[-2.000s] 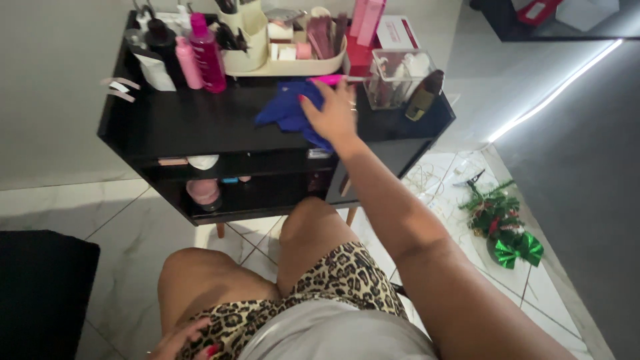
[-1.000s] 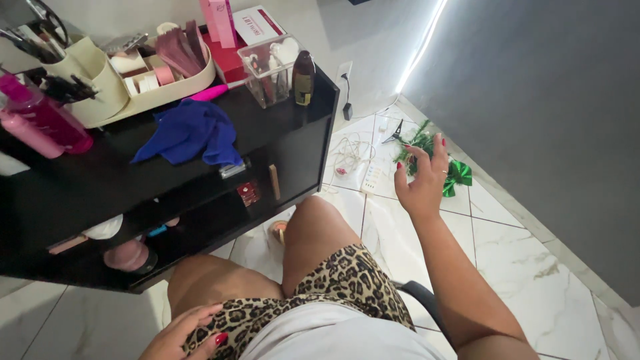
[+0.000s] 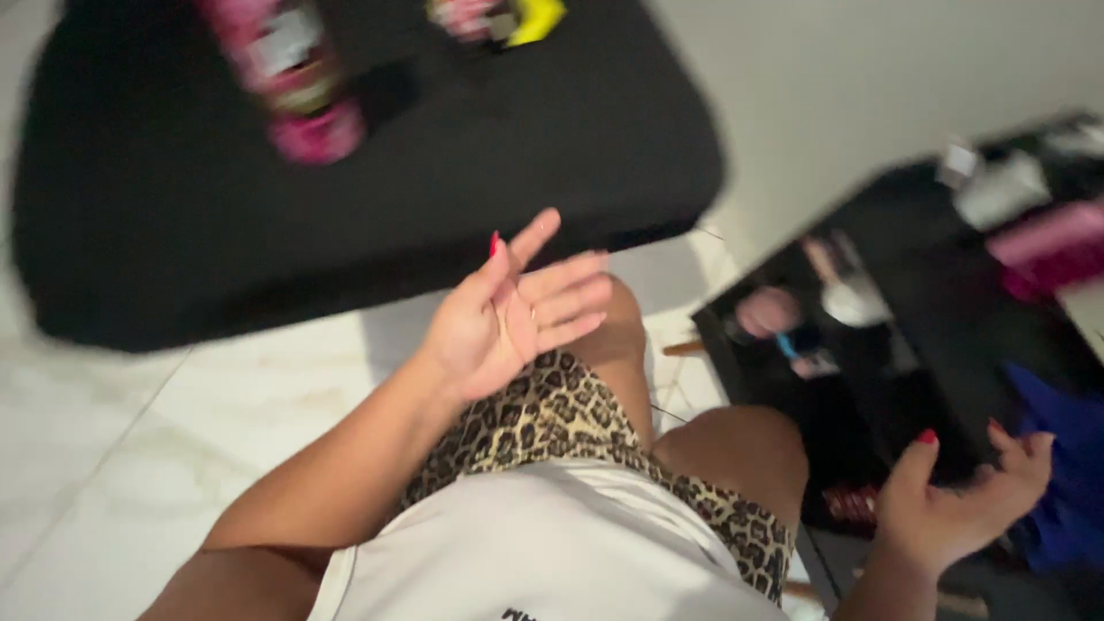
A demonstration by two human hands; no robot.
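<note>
My left hand [image 3: 517, 315] is raised over my lap, palm up, fingers apart, holding nothing. It is close to the front edge of a black padded surface [image 3: 483, 164]. A pink bottle or can [image 3: 297, 82], blurred, lies or stands on that surface at the upper left. My right hand [image 3: 966, 500] is at the lower right, fingers partly curled and empty. Beside it, from this view, a blue cloth [image 3: 1065, 466] rests on the black cabinet [image 3: 936, 319].
A blurred small item with a yellow part [image 3: 536, 19] sits on the black surface. Pink bottles [image 3: 1052, 246] stand on the cabinet top. Its shelves hold a round pink item [image 3: 768, 310] and a white one [image 3: 854, 300]. Tiled floor [image 3: 216, 423] shows at left.
The view has swung far left, bringing in the black padded surface. My left hand has lifted from my lap. My right hand, over the blue cloth at first, then over the floor, is near the cabinet.
</note>
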